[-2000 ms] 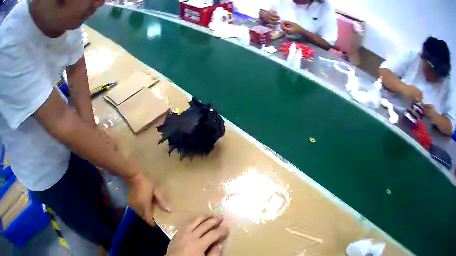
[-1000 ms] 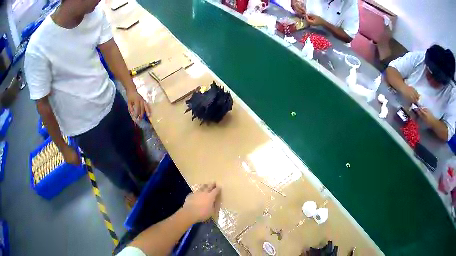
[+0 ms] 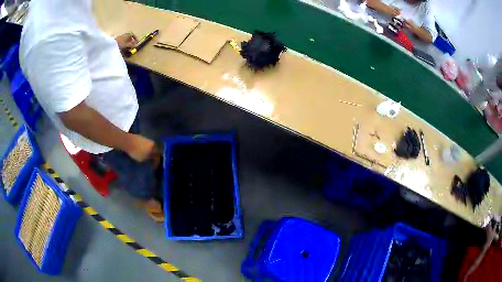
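Observation:
Neither of my hands is in view. On the tan bench a spiky black bundle lies near the green belt. Tan cardboard pads lie to its left, some overlapping, with a small yellow item between pads and bundle. A black and yellow utility knife lies further left, at another person's hand. To the right are a white piece, a small white ring, a smaller black bundle and a thin dark tool.
A person in a white shirt stands at the left. A blue crate of black parts and a blue stool stand before the bench. Blue crates of beige parts stand beyond floor tape. More black bundles lie at the far right.
The view has swung down and right, showing more floor and bench. My hand, earlier at the bench edge, has left the picture. The other person has moved a hand to the knife.

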